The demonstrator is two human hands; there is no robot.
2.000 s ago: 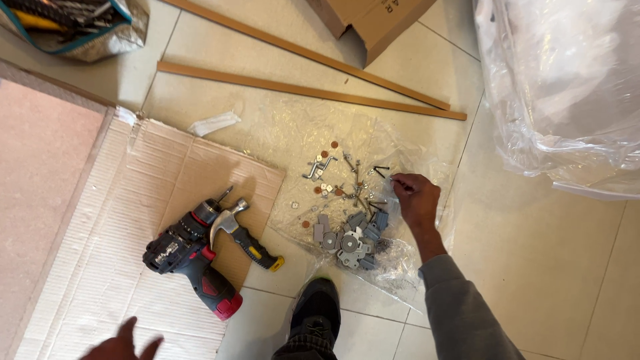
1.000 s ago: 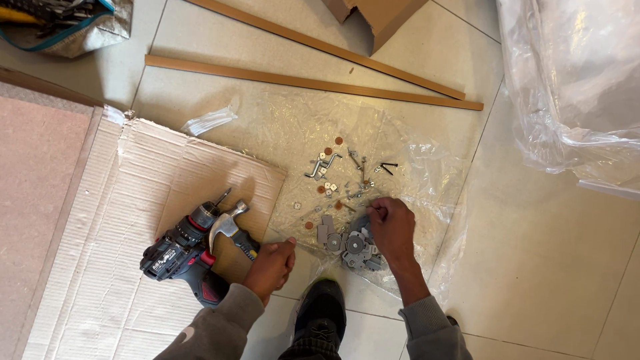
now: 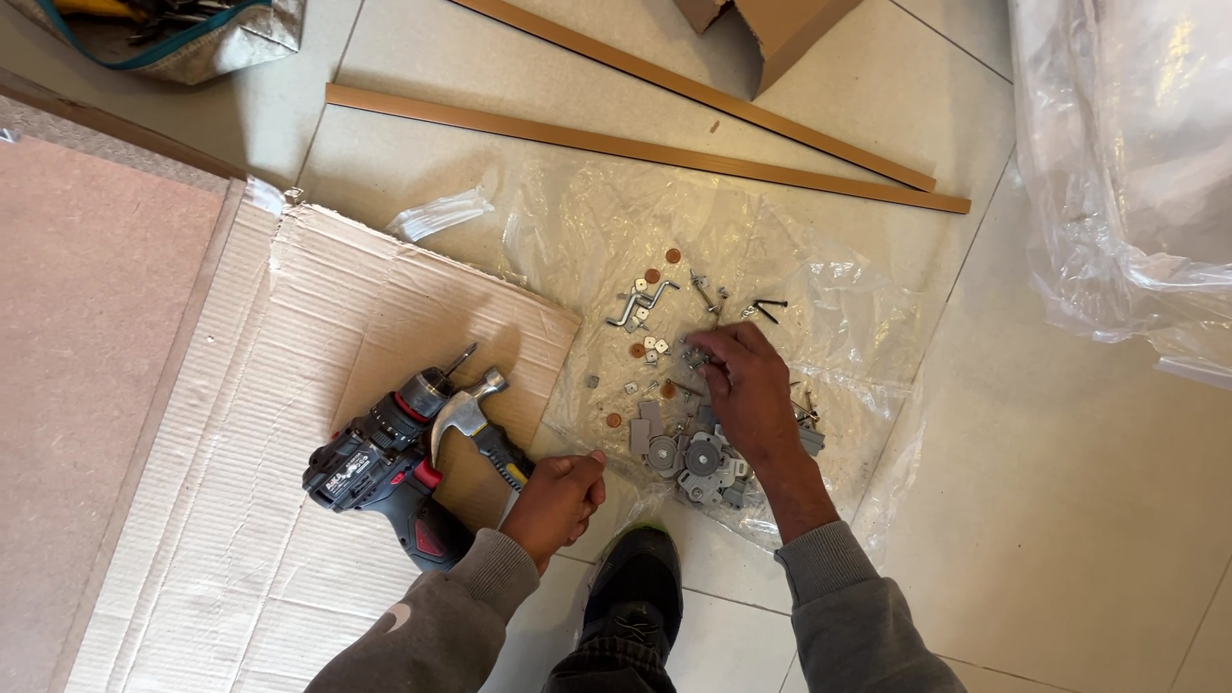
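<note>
My right hand [image 3: 749, 390] reaches down into small metal fittings on a clear plastic sheet [image 3: 847, 279], its fingertips at some screws; whether it grips one is hidden. My left hand [image 3: 556, 502] is curled near the sheet's lower left edge, beside the handle of a claw hammer [image 3: 464, 416]; its contents cannot be seen. A cordless drill [image 3: 385, 448] with a bit fitted lies left of the hammer on cardboard. Grey roller fittings [image 3: 703, 458] are heaped below my right hand. Metal handles [image 3: 637, 303], brown discs [image 3: 673, 256] and black screws [image 3: 767, 308] lie farther up.
Two long brown strips [image 3: 616, 146] cross the tiled floor beyond the sheet. Corrugated cardboard [image 3: 202, 462] and a pinkish board [image 3: 91, 318] cover the left side. A tool bag [image 3: 231, 43] is at top left, a cardboard box [image 3: 794, 34] at the top, plastic wrapping [image 3: 1107, 192] at right.
My left hand has come in from the lower left to beside the hammer, its fingers now curled. My right hand has moved from the screws at the right to the middle of the fittings.
</note>
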